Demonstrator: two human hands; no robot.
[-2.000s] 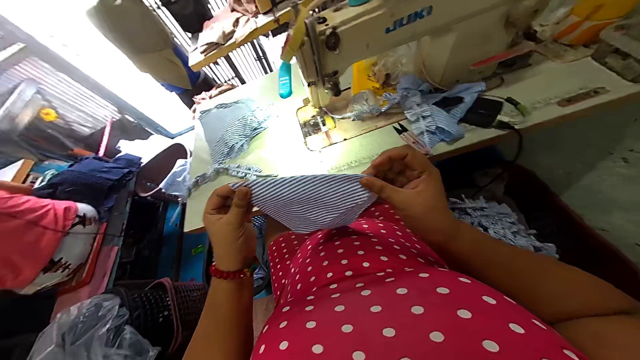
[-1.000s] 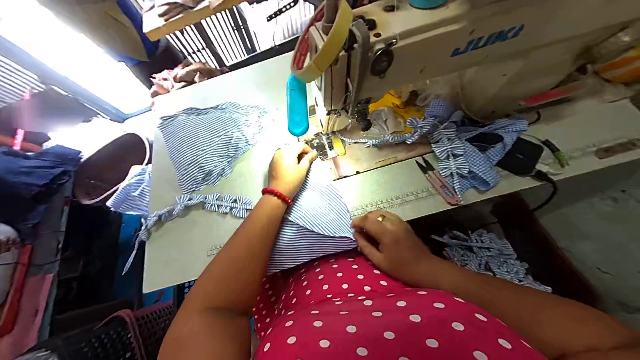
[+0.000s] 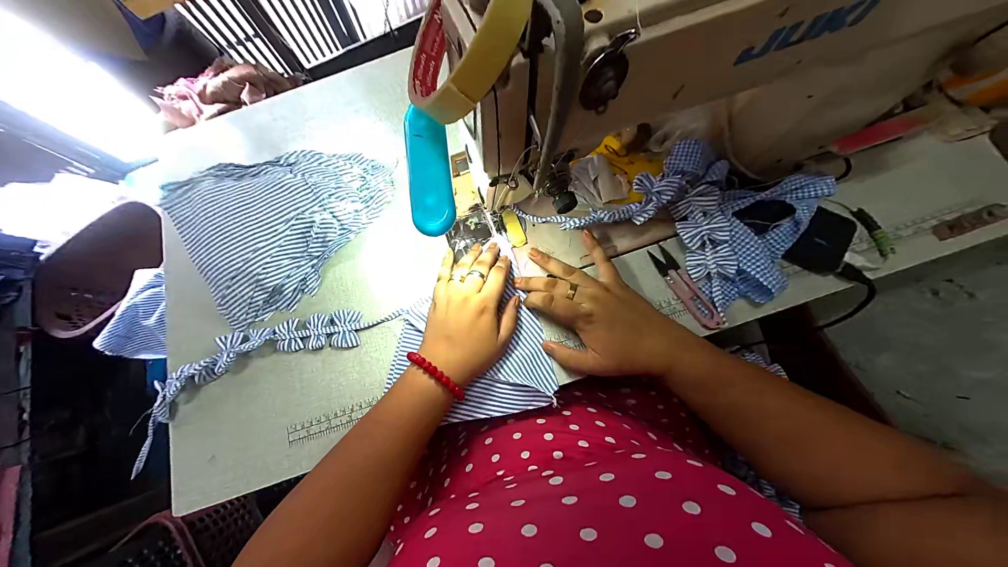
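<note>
A blue-and-white striped fabric piece (image 3: 504,386) lies on the sewing table at my lap, its far end near the needle area of a Juki sewing machine (image 3: 693,87). My left hand (image 3: 472,315) rests flat on this fabric, fingertips just in front of the presser foot (image 3: 492,216). My right hand (image 3: 602,315) is spread at the fabric's right edge, with its fingertips near the seam line. A narrow striped strip with bows (image 3: 315,331) runs left from under the fabric. Another bow strip (image 3: 701,220) lies right of the needle.
Gathered striped fabric (image 3: 268,228) lies on the left of the table (image 3: 236,457). Pink-handled thread snips (image 3: 685,291) and a black device (image 3: 819,240) with a cable are at right. A tape roll (image 3: 472,59) and a turquoise piece (image 3: 429,169) hang by the machine head.
The striped fabric, held up between both hands two seconds ago, now lies on the table at the needle. My right hand has moved from the fabric's near corner up beside the needle area.
</note>
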